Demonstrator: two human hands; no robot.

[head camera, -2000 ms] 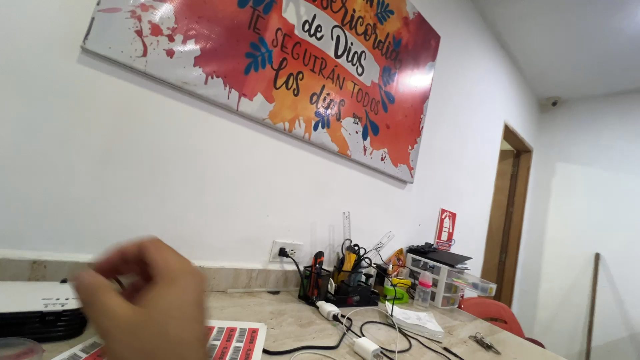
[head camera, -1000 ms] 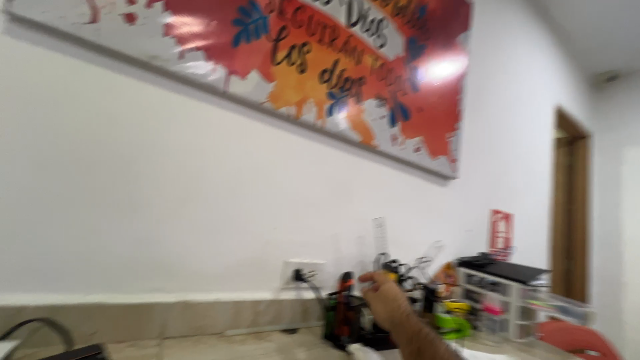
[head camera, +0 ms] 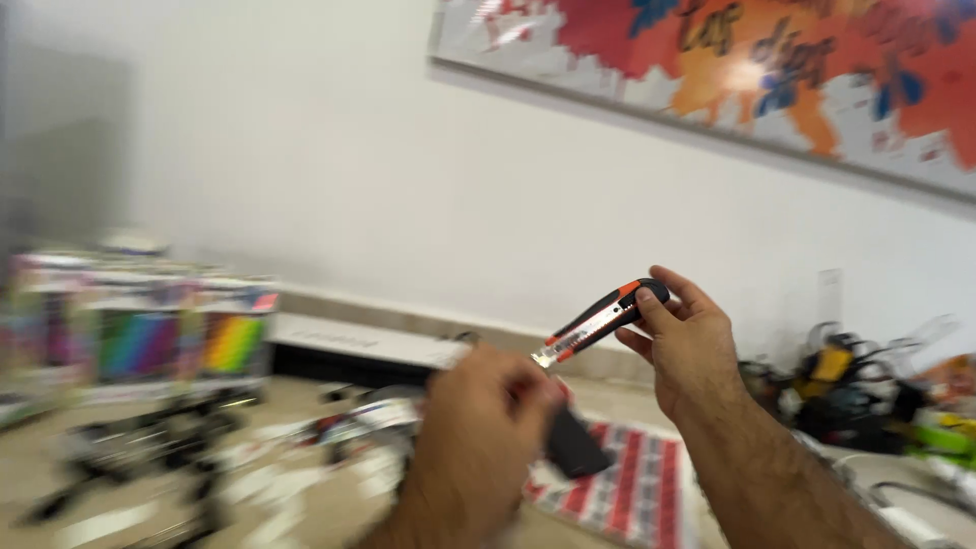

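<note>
My right hand (head camera: 690, 343) grips the rear end of an orange and black snap-off utility knife (head camera: 602, 322), thumb on its upper side, the metal front end pointing down and left. Close by that front end is my left hand (head camera: 488, 419), its fingers closed on a dark flat object (head camera: 576, 442) that hangs below them; blur hides what exactly it is and whether the fingers touch the knife. Beneath the hands lies a sheet of red and white printed labels (head camera: 629, 480).
Colourful boxes (head camera: 183, 335) stand at the left, beside a white and black device (head camera: 358, 343) against the wall. Black items (head camera: 152, 450) and paper scraps (head camera: 282, 480) litter the table's left. Tools and cables (head camera: 831, 381) fill an organizer at the right.
The view has swung left. One second ago a hand was at the tool organizer; now my right hand holds the utility knife away from it, and my left hand is in view with a dark object.
</note>
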